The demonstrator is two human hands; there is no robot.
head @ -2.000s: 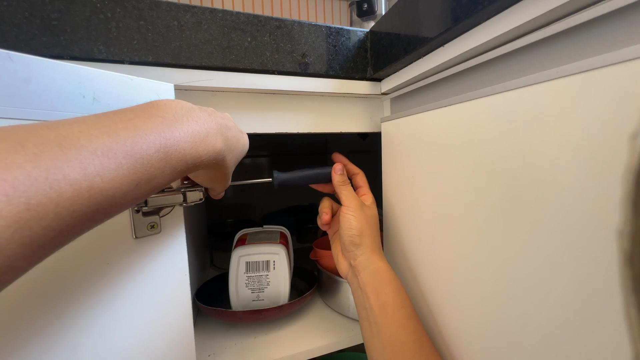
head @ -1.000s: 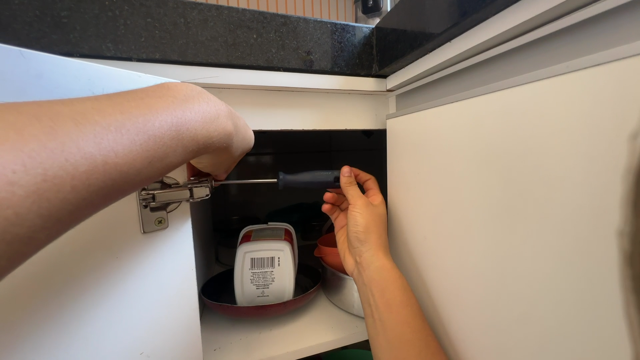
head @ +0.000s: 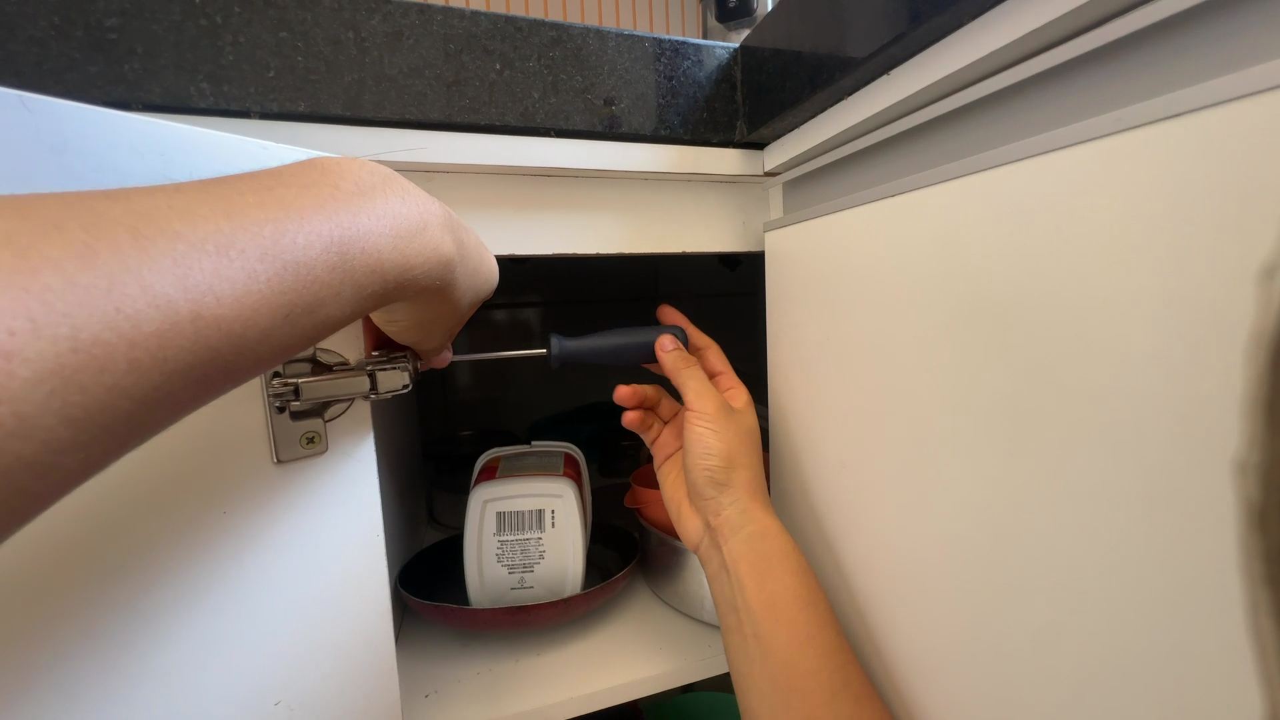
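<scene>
A screwdriver (head: 615,347) with a dark blue-grey handle and thin metal shaft lies about level across the cabinet opening. The thumb and fingers of my right hand (head: 700,430) grip the end of its handle. The shaft's far end meets a metal concealed hinge (head: 345,385), fixed to the inside of the white cabinet door (head: 200,580) at left. My left hand (head: 430,290) reaches over the door with its fingertips by the shaft and the hinge arm; its other fingers are hidden, so its hold cannot be made out.
Below the hands, a dark red frying pan (head: 520,612) holds a white plastic tub (head: 527,545) on the shelf (head: 580,670). An orange bowl (head: 650,495) sits in a metal pot (head: 685,580). Above runs a black stone countertop (head: 400,75); a white panel (head: 1020,400) stands at right.
The fingers of my right hand have shifted about the handle end, the lower ones now spread off it. The screwdriver has stayed at the hinge.
</scene>
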